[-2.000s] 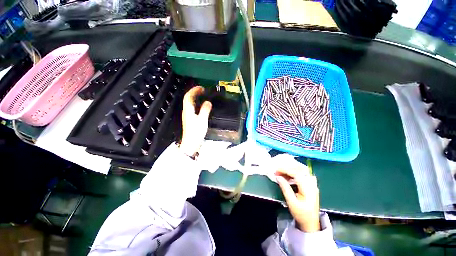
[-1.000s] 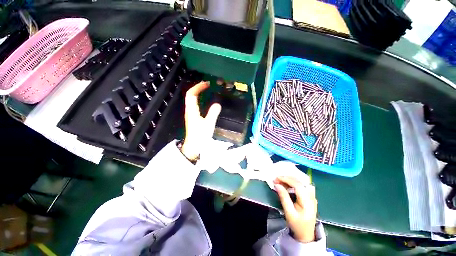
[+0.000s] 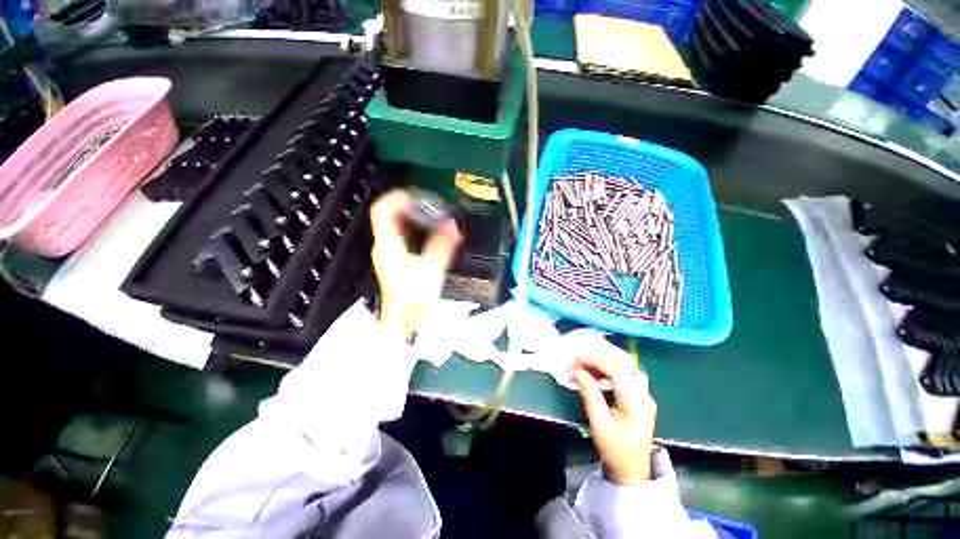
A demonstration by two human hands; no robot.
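Note:
My left hand is blurred, in front of the dark fixture block under the green press head. A small dark part with a bright glint shows between its thumb and fingers. My right hand is low at the bench edge, its thumb and fingertips together at the crumpled white cloth; what they pinch is unclear. The blue basket of silver pins stands right of the press. Black parts with silver tips stand in rows on the black tray.
A pink basket is at the far left, beside a white sheet. Black parts lie on a white sheet at the right. A pale hose hangs between the press and blue basket. Cardboard lies behind.
My left hand was open and empty by the fixture block; a dark part now shows between its fingers. My right hand stays at the cloth. The view has shifted slightly.

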